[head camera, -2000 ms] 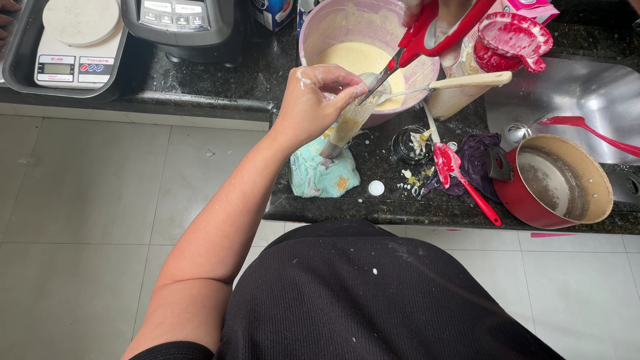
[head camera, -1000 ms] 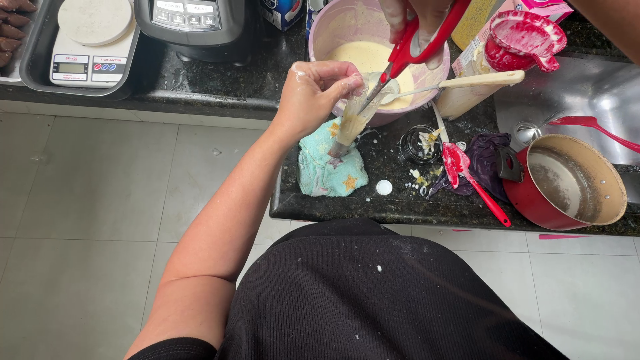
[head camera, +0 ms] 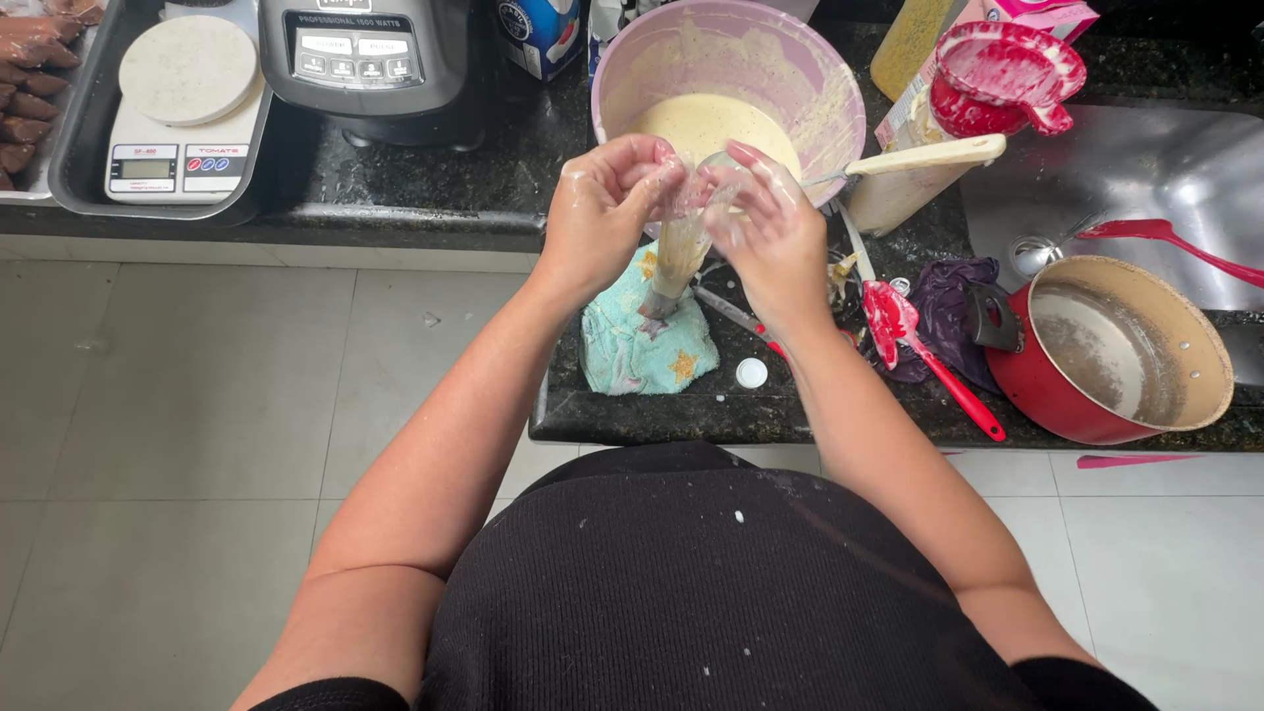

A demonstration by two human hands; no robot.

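Note:
My left hand (head camera: 610,212) pinches the top of a narrow clear plastic bag (head camera: 681,252) holding pale batter. My right hand (head camera: 775,237) is at the other side of the bag's top, its fingers curled and blurred; whether it grips the film cannot be told. The bag's lower end touches a folded turquoise cloth (head camera: 632,346) on the counter. Behind the hands stands a pink bowl (head camera: 617,84) with pale batter (head camera: 726,118). Red-handled scissors (head camera: 731,314) lie beside the cloth, partly hidden by my right forearm. A small white cap (head camera: 751,372) lies near the counter's edge.
A red pot (head camera: 1057,395), a red spatula (head camera: 948,385) and a dark plastic bag (head camera: 948,306) are on the right, beside the steel sink (head camera: 1116,163). A pale-handled utensil (head camera: 928,156) rests across the bowl's rim. At left are a kitchen scale (head camera: 178,148) in a dark tray and a blender base (head camera: 375,69).
The scissors, held at the bag's top by my right hand in both earlier frames, now lie on the counter. My right hand has come down beside my left at the bag's top.

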